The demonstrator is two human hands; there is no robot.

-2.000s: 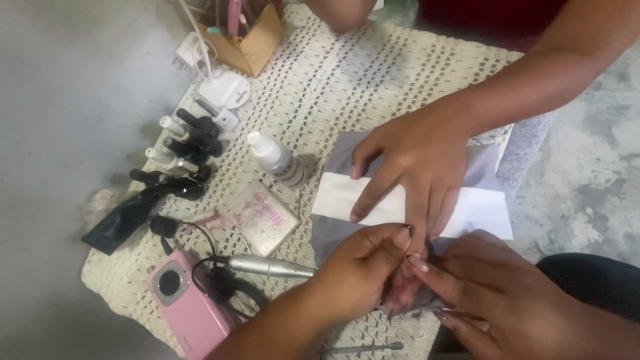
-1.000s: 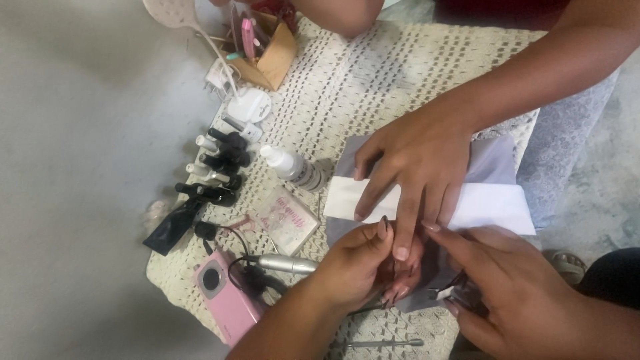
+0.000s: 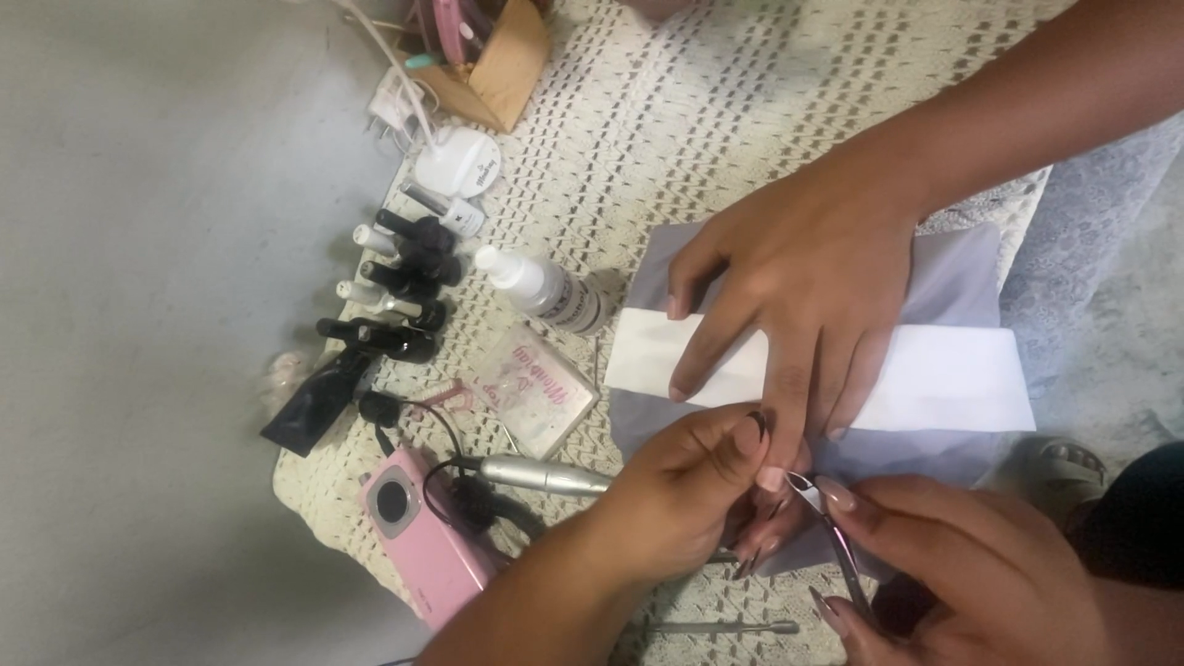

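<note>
My left hand [image 3: 689, 490] comes in from the bottom and grips a fingertip of another person's hand [image 3: 800, 268]. That hand lies palm down, fingers spread, on a white paper strip [image 3: 953, 379] over a grey cloth [image 3: 953, 268]. At the lower right, my right hand [image 3: 962, 555] holds metal cuticle nippers [image 3: 837, 536], whose tips are beside the held fingertip, at the nail's edge. Whether they touch the skin cannot be told. The handles are partly hidden by my fingers.
A pink nail drill unit [image 3: 430, 546], its silver handpiece [image 3: 546, 476], a spray bottle [image 3: 546, 291], a square package [image 3: 536, 388] and several polish bottles [image 3: 398, 301] stand or lie at left. A metal cuticle pusher [image 3: 726, 628] lies near the bottom. Behind are a white lamp base [image 3: 460, 162] and a wooden holder [image 3: 509, 69].
The nippers in my right hand now show clearly at the other person's fingertip. My left hand still holds on to that person's hand. The view has shifted.
</note>
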